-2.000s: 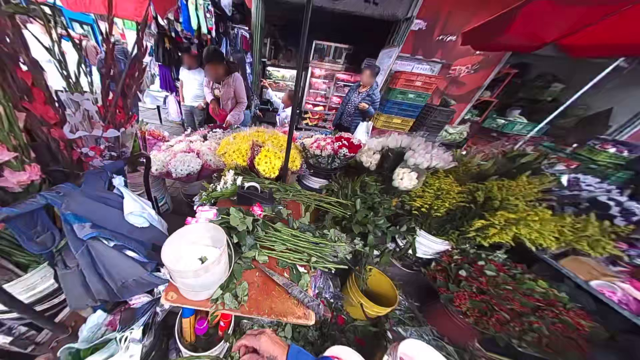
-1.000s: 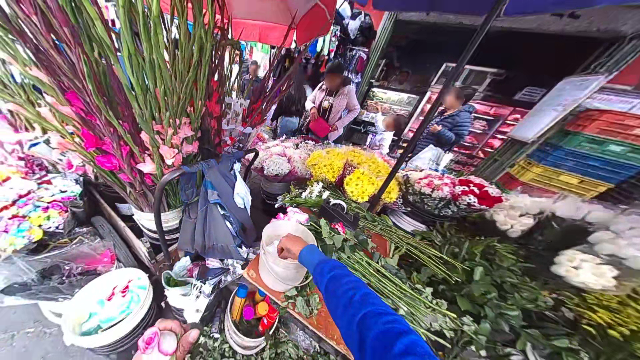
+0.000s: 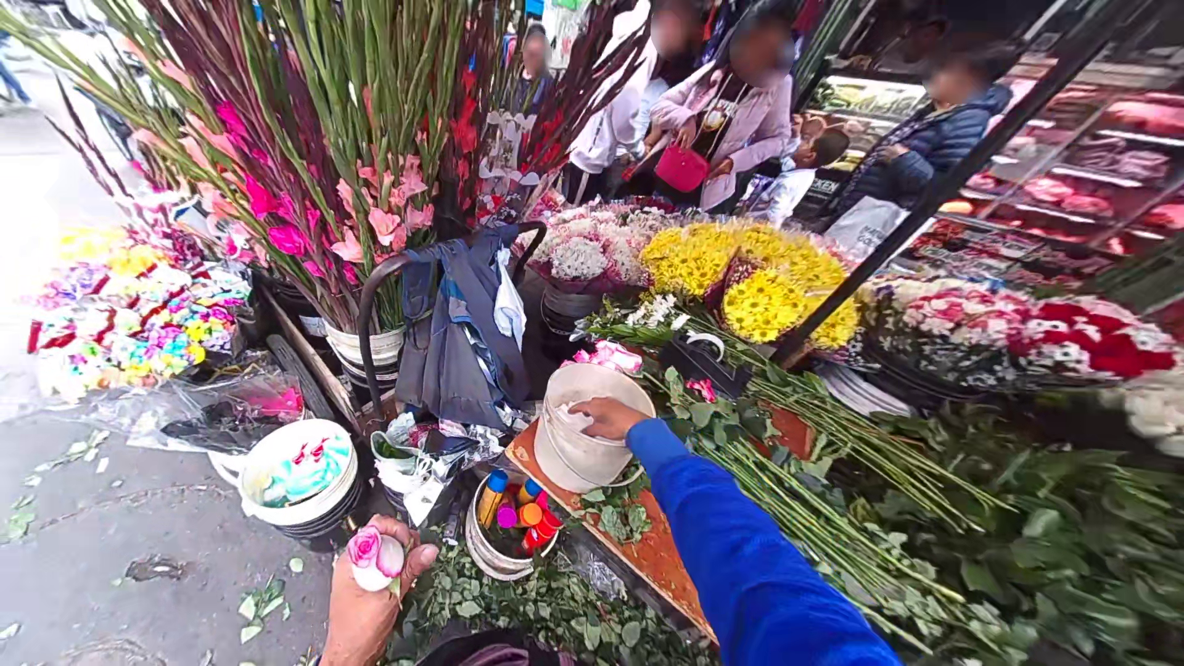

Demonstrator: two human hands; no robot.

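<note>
My left hand (image 3: pixel 375 569), low in the view, is closed around a pink and white rose (image 3: pixel 375 555). My right hand (image 3: pixel 606 418), in a blue sleeve, reaches into a whitish plastic bucket (image 3: pixel 578 462) on an orange board (image 3: pixel 647 550); something small and white is at its fingertips, too unclear to name. Cut green flower stems (image 3: pixel 814 518) lie on the board to the right of the bucket. Between my hands stands a small white bucket (image 3: pixel 499 560) of spray cans (image 3: pixel 532 518). A white bucket with pale turquoise and white contents (image 3: pixel 301 472) is left of my left hand.
Gladioli (image 3: pixel 370 185) rise at the back left beside a dark jacket (image 3: pixel 462 314) on a metal handle. Yellow chrysanthemums (image 3: pixel 763 296) and other bouquets stand behind the board. A dark pole (image 3: pixel 943 185) slants across the right. Several people stand beyond the flowers. Leaves (image 3: pixel 546 606) cover the ground below.
The view has swung left since the earliest frame. My left hand has come further into view with the rose. My right hand remains at the whitish bucket, as one second ago.
</note>
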